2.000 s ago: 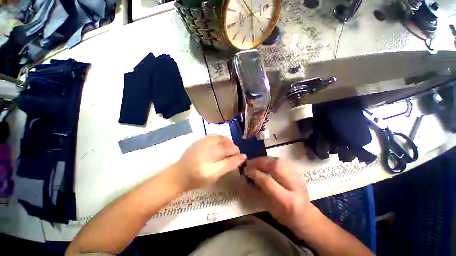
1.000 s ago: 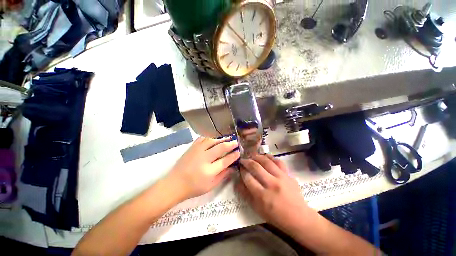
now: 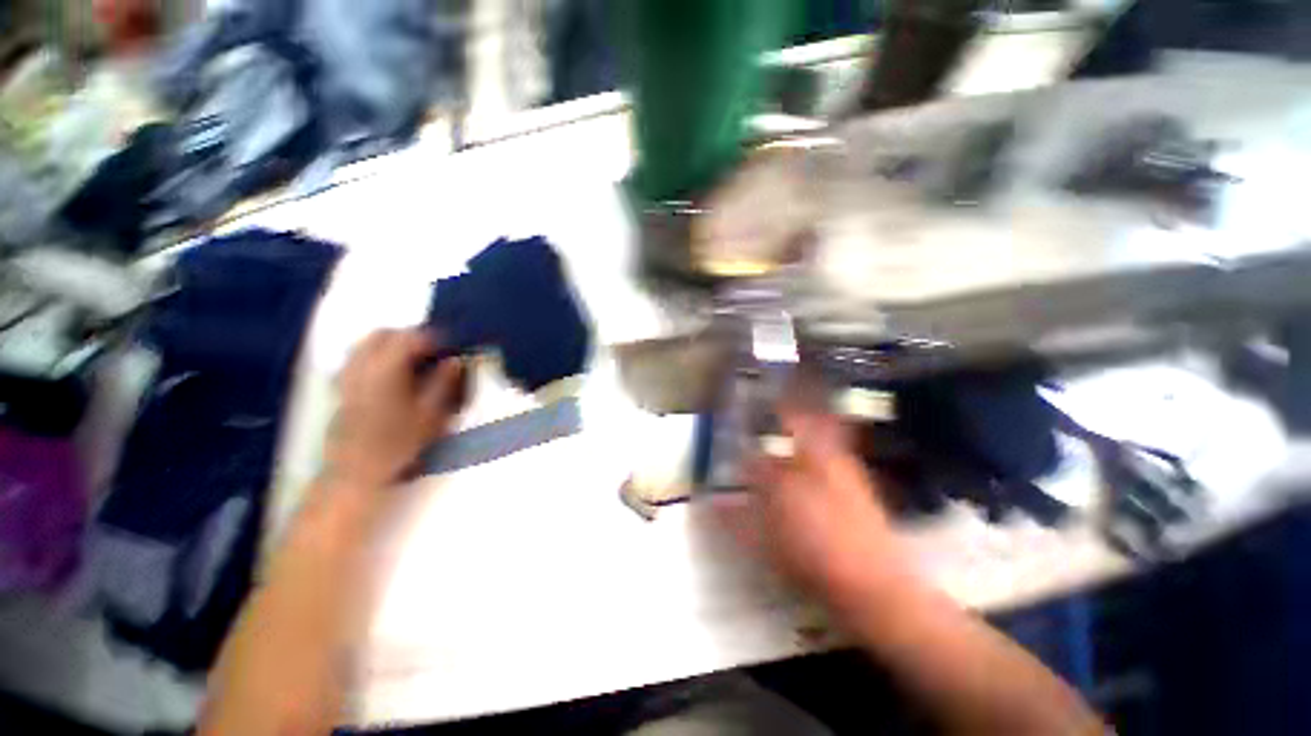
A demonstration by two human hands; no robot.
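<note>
The view is blurred. My left hand (image 3: pixel 385 403) is at the lower left edge of the small navy panels (image 3: pixel 535 319), its fingertips touching or over them; whether it pinches one is unclear. A grey-blue strip (image 3: pixel 511 434) lies just below the panels, its left end by my left hand. My right hand (image 3: pixel 817 496) is beside the shiny guard (image 3: pixel 759 352) at the needle area of the sewing machine (image 3: pixel 963 295). Its fingers are smeared, and whether they hold cloth cannot be told. A bit of dark blue shows left of the guard (image 3: pixel 703 449).
A long navy bundle (image 3: pixel 216 403) lies on the left. A dark heap (image 3: pixel 985 431) and black scissors (image 3: pixel 1146 496) lie to the right. A watch (image 3: pixel 755 209) and a green cylinder (image 3: pixel 695 94) are above the guard. Loose scraps (image 3: pixel 237 108) are at upper left.
My left hand has moved left from the needle area to the navy panels. My right hand stays near the guard, slightly further right. The whole view has shifted and blurred.
</note>
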